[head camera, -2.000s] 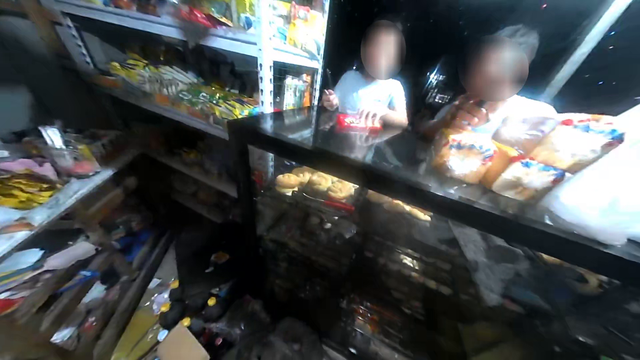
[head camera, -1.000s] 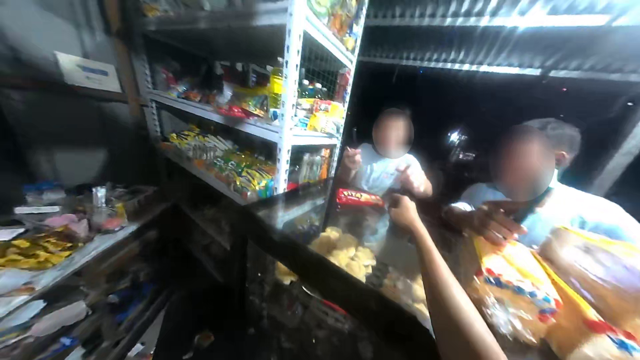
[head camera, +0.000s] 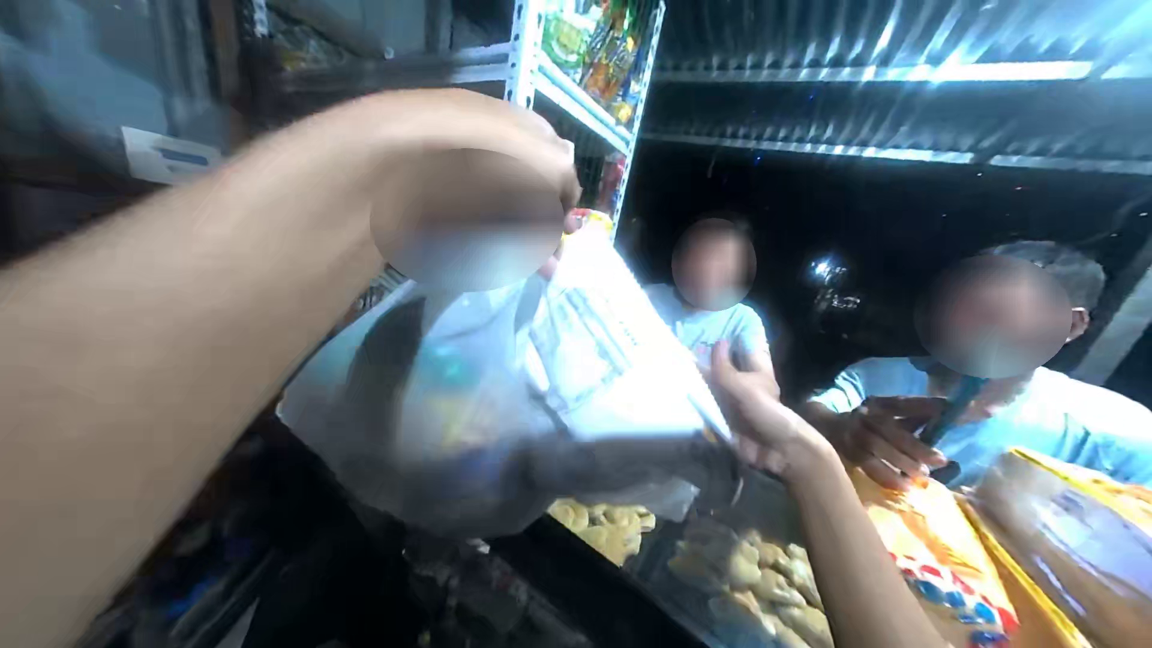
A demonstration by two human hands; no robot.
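Note:
My left hand (head camera: pixel 540 180) is raised high at the centre, its fingers closed on the top of a translucent plastic bag (head camera: pixel 432 414). The bag hangs over the near edge of the glass counter and holds items that are blurred. White printed packaging (head camera: pixel 603 333) shows beside the bag, lit brightly. My right hand (head camera: pixel 760 418) reaches up from the lower right, fingers apart, at the right edge of that packaging; whether it touches it is unclear. Bread rolls (head camera: pixel 774 576) lie under the counter's glass, next to my right forearm.
Across the counter are one person (head camera: pixel 711 333) and, further right, another person (head camera: pixel 1062 414) holding a dark object. Packaged loaves of bread (head camera: pixel 954 576) stand at the lower right. A white metal shelf (head camera: pixel 580 103) with packets rises behind the bag.
My left arm and the plastic bag have come into view over the counter. My right hand was on the counter near a red packet a second ago; that packet is not visible now.

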